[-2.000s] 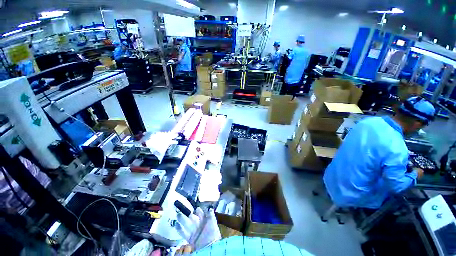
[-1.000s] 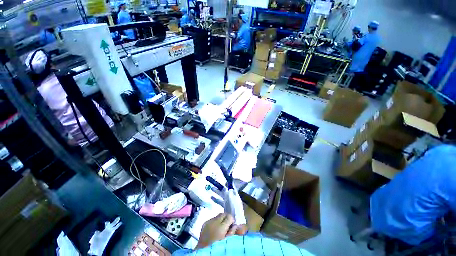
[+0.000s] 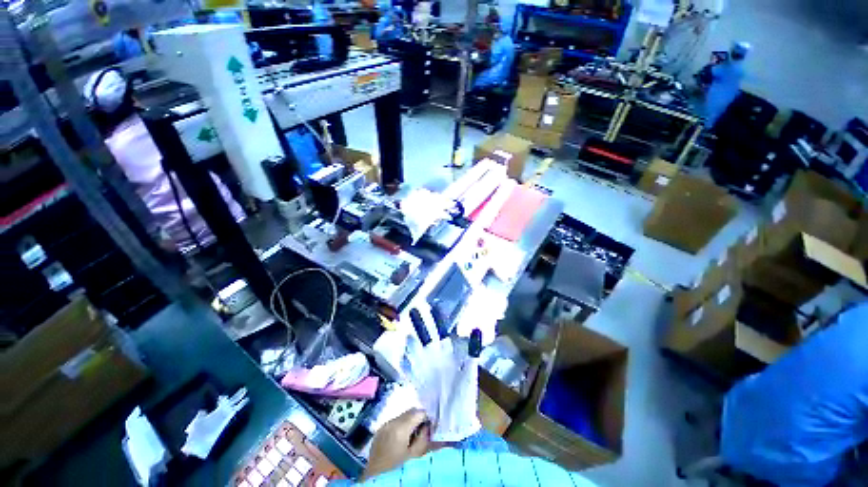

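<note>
A white glove [image 3: 445, 380] with black fingertips stands up in front of me, beside the control panel [image 3: 447, 297]. My right hand [image 3: 449, 385] appears to be inside it, fingers spread, holding nothing visible. My bare left hand [image 3: 395, 442] is at the glove's cuff at the bottom edge, with its fingers closed on it; a small dark spot shows by these fingers. The exact grip is partly hidden.
The gantry machine [image 3: 228, 105] stands at left, its fixture [image 3: 366, 262] beyond the panel. Pink cloth [image 3: 333, 380], a reddish-brown parts tray [image 3: 286, 461] and a black bin [image 3: 186, 428] lie lower left. An open carton [image 3: 576, 390] is at right; a person [image 3: 799, 390] is beyond.
The view has swung left and down. The glove, earlier narrow and bunched between my bare fingers, now stands spread open with black fingertips apart. My right hand's bare fingers no longer show.
</note>
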